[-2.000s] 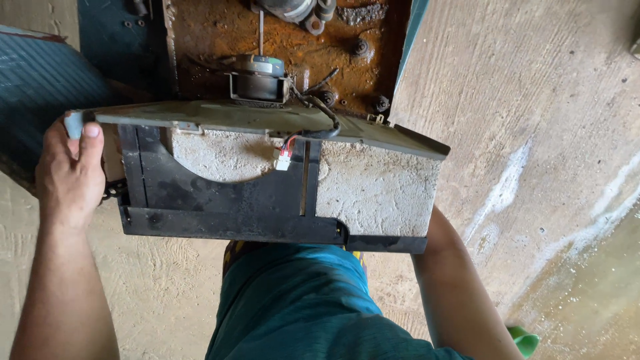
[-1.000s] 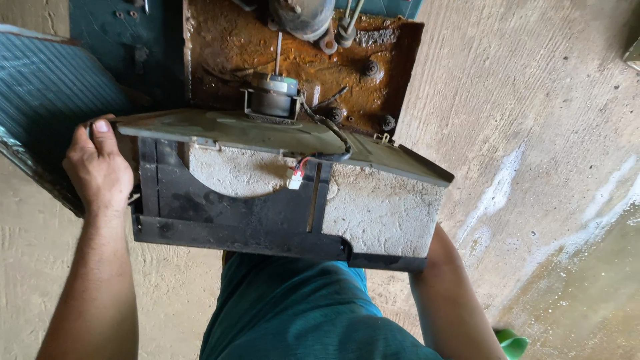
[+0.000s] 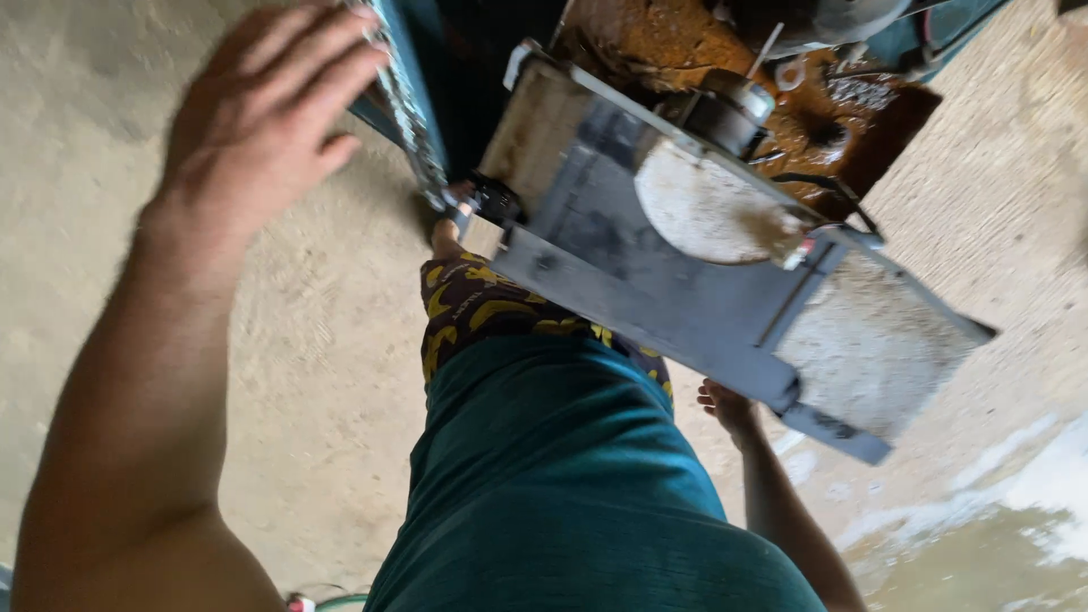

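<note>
My left hand (image 3: 263, 110) is off the metal panel, its fingers spread at the top edge of a finned coil panel (image 3: 408, 110); whether they touch it is unclear. A dark metal panel assembly (image 3: 629, 246) with white foam insulation (image 3: 705, 204) stands tilted over my legs. A small electric motor (image 3: 722, 110) is mounted on its far side, and a white connector (image 3: 796, 252) hangs near its upper edge. My right hand (image 3: 727, 405) is low beside the panel's lower edge, partly hidden behind it, with some fingers showing; its grip is unclear.
Beyond the panel lies a rusty, wet metal base tray (image 3: 884, 144) with a rounded metal unit (image 3: 816, 21) on it. Wet patches mark the concrete floor (image 3: 1003, 510) at the lower right. A green hose or cord (image 3: 340, 600) shows at the bottom edge.
My left hand has let go of the panel's left end and moved to the coil panel. The metal panel now slopes down to the right. The view has shifted and turned.
</note>
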